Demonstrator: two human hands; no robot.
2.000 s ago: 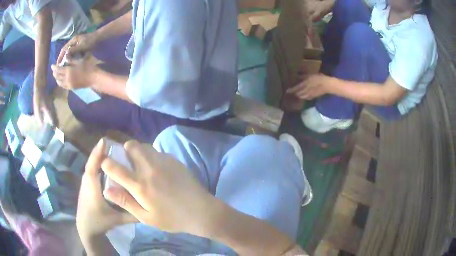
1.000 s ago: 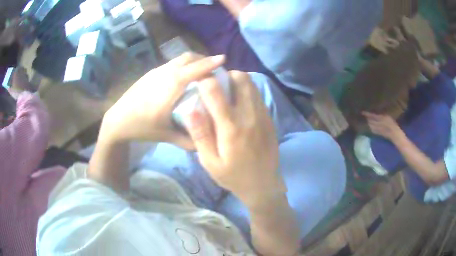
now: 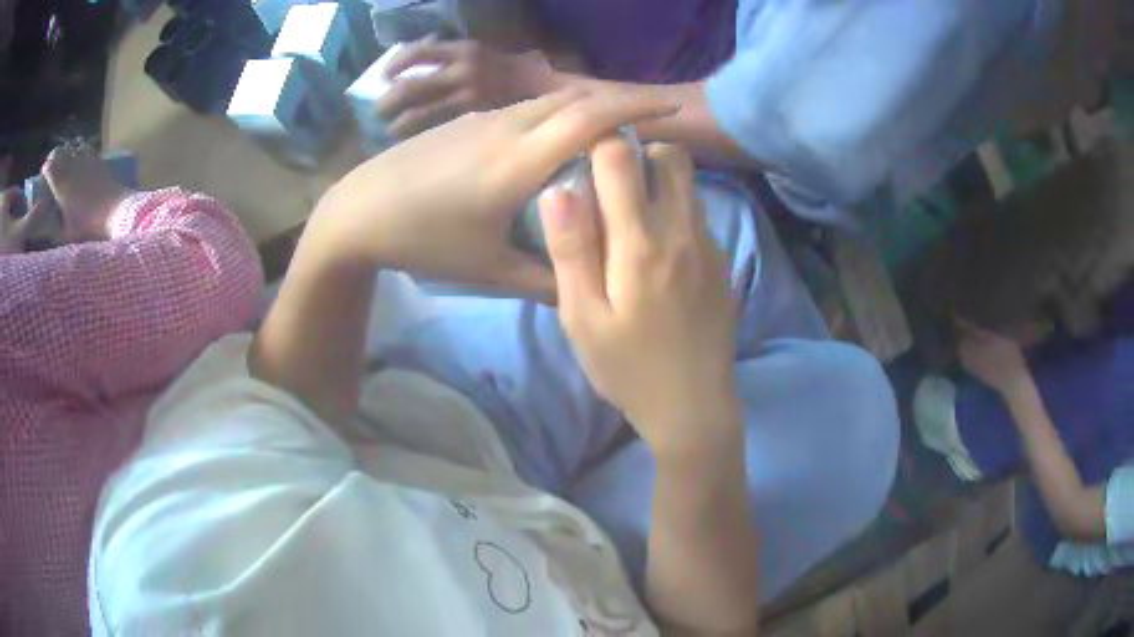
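My left hand [image 3: 460, 199] and my right hand [image 3: 647, 286] are together in front of my lap, both around one small pale carton [image 3: 566, 205]. Fingers cover most of it; only a pale grey-blue part shows between them. Its ends and print cannot be made out. Several pale blue and white cartons [image 3: 270, 95] stand on the brown work surface [image 3: 187, 174] beyond my left forearm. Another person's hand touches one of these cartons.
Black items [image 3: 205, 52] lie at the upper left. A person in a pink checked sleeve [image 3: 187, 249] sits close at left, holding something pale blue. A person in blue [image 3: 858, 100] sits ahead. Another person's arm [image 3: 1057, 448] and a brown slatted stack [image 3: 926, 566] are at right.
The view has swung left and down. My hands stay together on the carton. The neighbour's hand now reaches to the standing cartons, and the pink sleeve and black items show more.
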